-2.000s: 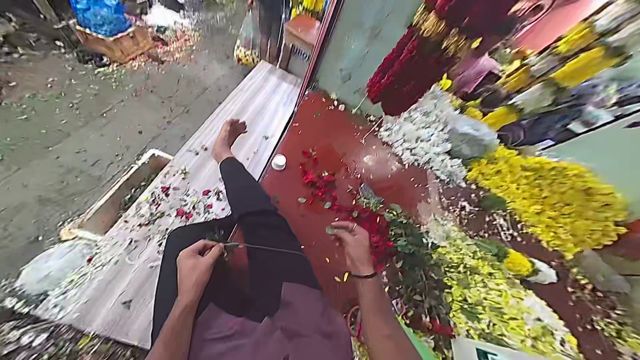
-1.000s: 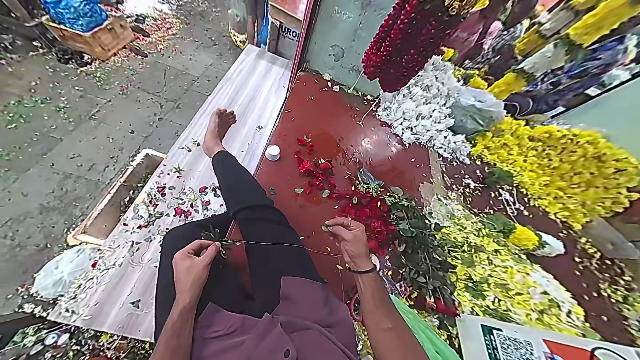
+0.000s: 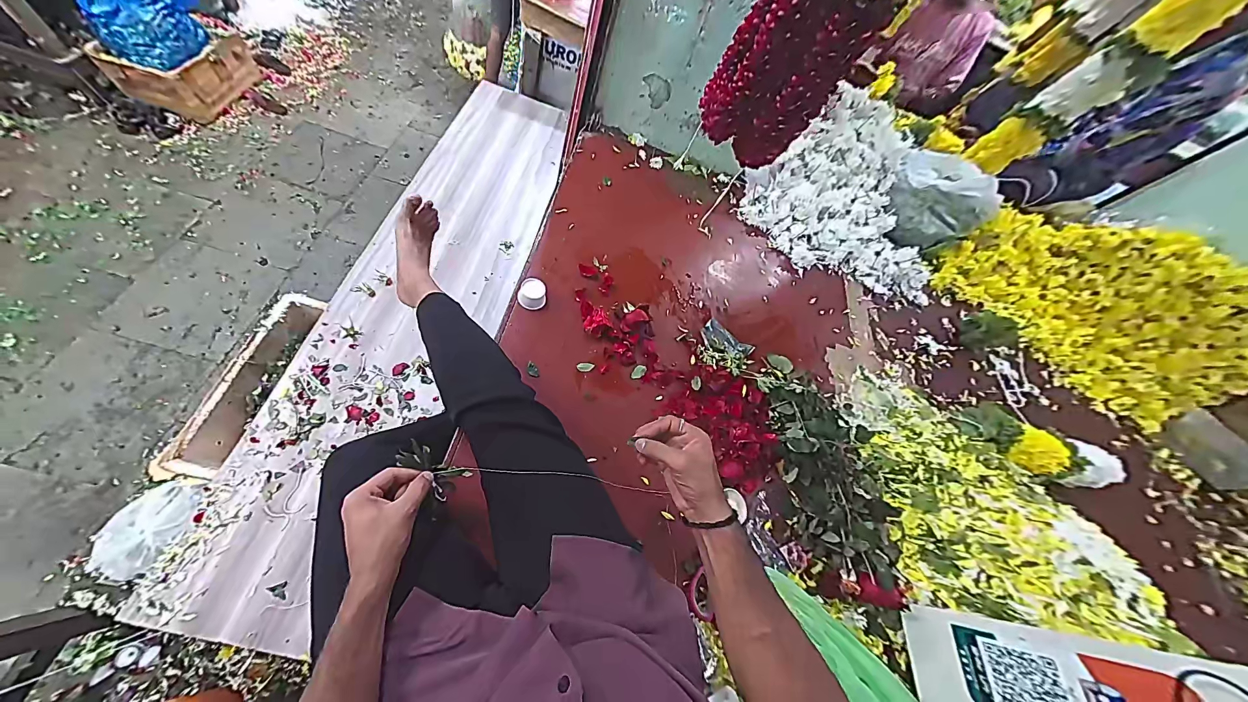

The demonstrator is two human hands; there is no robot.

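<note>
My left hand (image 3: pixel 382 517) pinches a small bundle of green leaves or stems (image 3: pixel 429 470) over my lap. A thin thread (image 3: pixel 546 473) runs from that bundle toward my right hand (image 3: pixel 678 463), whose thumb and index finger are pressed together on something small and green, too small to name. Just beyond the right hand, red roses and petals (image 3: pixel 726 414) lie on the red floor. Leafy rose stems (image 3: pixel 829 478) are heaped to their right. A small white cap or cup (image 3: pixel 531 293) rests on the floor beyond my knee.
Trimmings and red buds litter the pale board (image 3: pixel 487 195) at left, beside a foam box (image 3: pixel 234 390). White flowers (image 3: pixel 829 195), yellow flowers (image 3: pixel 1102 302) and a yellow-green heap (image 3: pixel 985 517) lie at right. Dark red garlands (image 3: pixel 780 78) hang above. A printed card (image 3: pixel 1033 658) is near lower right.
Both hands keep their hold, with the thread still between them. The view has shifted slightly; no other plain change.
</note>
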